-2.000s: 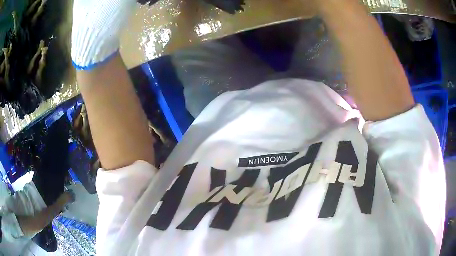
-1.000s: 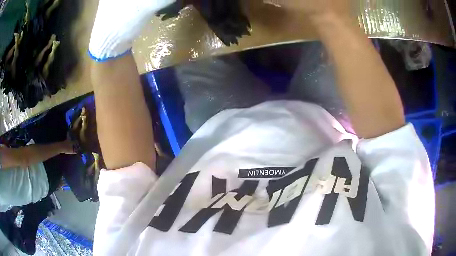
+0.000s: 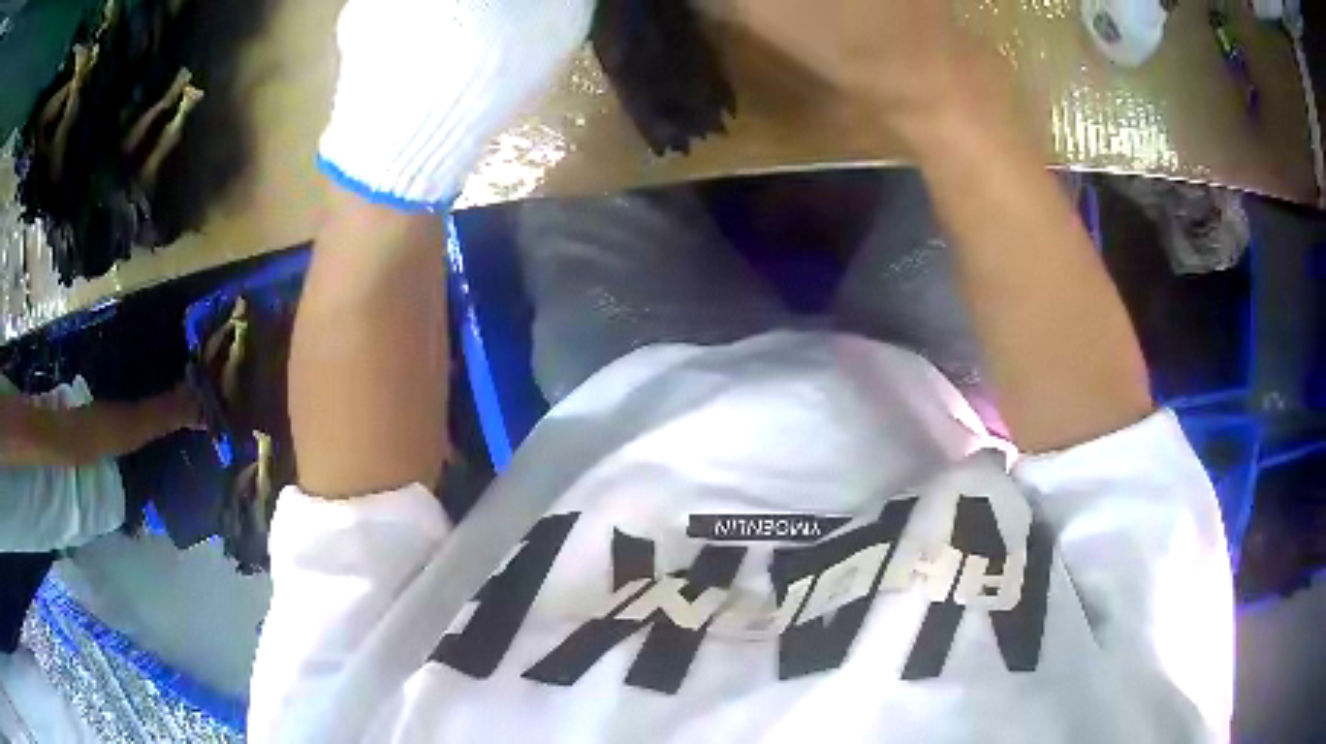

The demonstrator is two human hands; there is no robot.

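Note:
A black feathered piece (image 3: 662, 73) with a ragged lower end lies or hangs over the tan tabletop (image 3: 814, 138), cut off by the top edge. My left hand (image 3: 454, 90), in a white knit glove with a blue cuff edge, is right against its left side. The glove's fingertips are cut off or hidden, so its grip does not show. My bare right hand (image 3: 865, 51) is blurred, just right of the piece, fingers towards it and partly out of the picture. Whether it holds anything cannot be told.
Black pieces with tan parts (image 3: 117, 138) cluster at the tabletop's far left. A white object (image 3: 1128, 23) and a thin dark marker-like thing (image 3: 1236, 61) lie at the right. Crumpled clear plastic (image 3: 1200, 225) is below. Another person's arm (image 3: 87, 425) reaches to blue-rimmed crates (image 3: 480, 342) at left.
The view has shifted, showing more tabletop at the top right. My gloved hand has moved right, up against the black piece. The other person's arm has risen to the black pieces.

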